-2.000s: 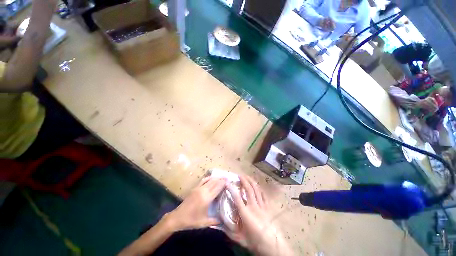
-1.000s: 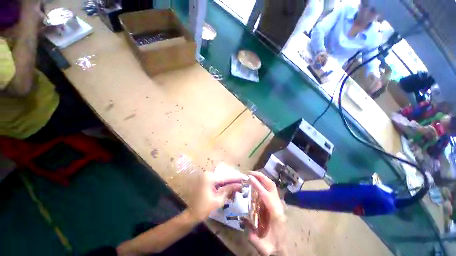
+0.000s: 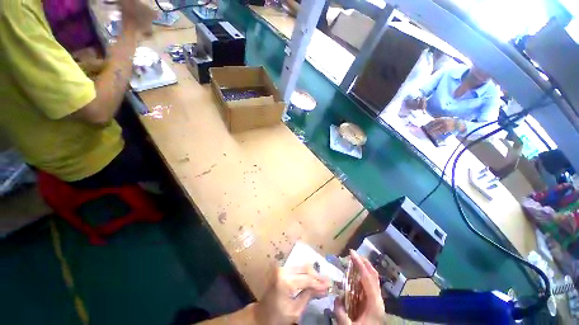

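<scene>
A round unit with a coppery metallic face (image 3: pixel 353 291) is tilted on its edge over a white square plate (image 3: pixel 305 255) near the bench's front edge. My right hand (image 3: pixel 369 293) holds the round unit by its face and rim. My left hand (image 3: pixel 289 293) is at the unit's back side, above the plate, with its fingers bent; what its fingertips grip is too small to tell. The blue electric screwdriver (image 3: pixel 460 307) hangs to the right of my right hand, untouched, its tip hidden behind that hand.
The black and silver screw feeder (image 3: pixel 412 238) stands just beyond my right hand. A cardboard box (image 3: pixel 254 114) of dark parts is at the back left. Plates with round units (image 3: pixel 352 134) lie on the green belt. A person in yellow (image 3: pixel 57 95) sits at left.
The view has swung left and up. The round unit, earlier flat between both hands, has been tipped on its edge, and my left hand has moved behind it. The screwdriver hangs closer to my right hand.
</scene>
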